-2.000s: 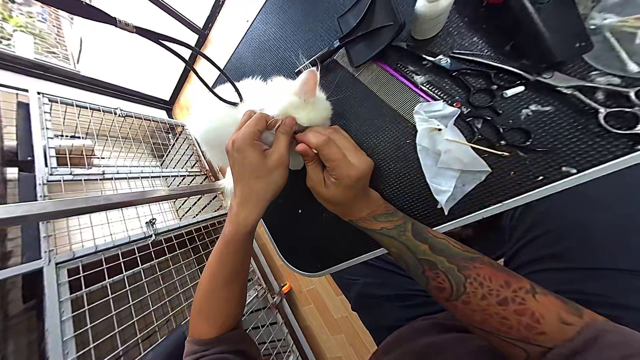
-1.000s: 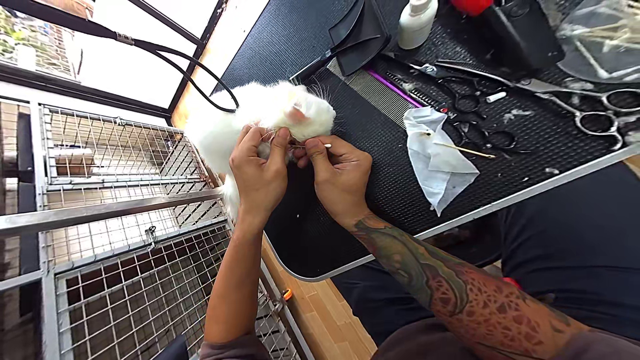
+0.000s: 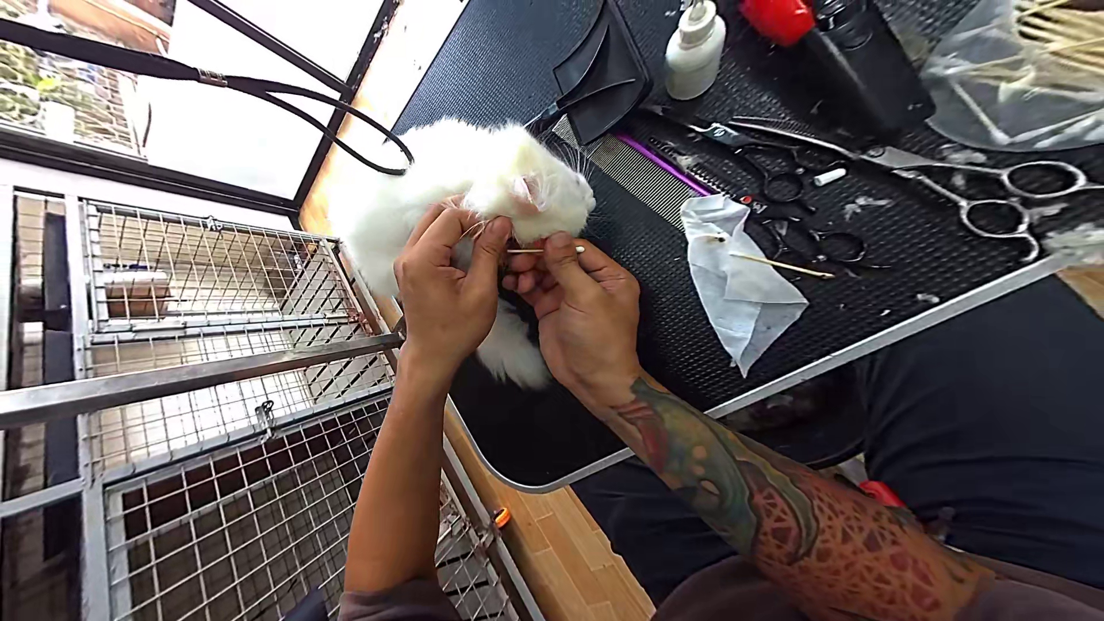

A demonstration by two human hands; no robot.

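Note:
A white cat (image 3: 431, 177) with long fur lies on the black textured table, its head turned to the right. My left hand (image 3: 453, 285) pinches fur or skin at the near side of the head, by the ear. Just right of it, my right hand (image 3: 582, 315) holds a cotton swab (image 3: 528, 251) between thumb and fingers. One white tip sticks out past the thumb; the swab's other end reaches toward my left fingertips and is hidden. On a white tissue (image 3: 733, 276) rests another swab (image 3: 785, 265) with a darkened tip.
Behind the tissue lie a metal comb (image 3: 642, 177), grooming scissors (image 3: 914, 164), a slicker brush (image 3: 604, 78), a white bottle (image 3: 694, 52) and a bag of swabs (image 3: 1026, 78). A black loop leash (image 3: 362, 116) hangs over the cat. Wire cages (image 3: 216, 414) stand left of the table.
The cat's head has turned further right, away from my hands. The swab now shows between my right fingers and my left fingertips.

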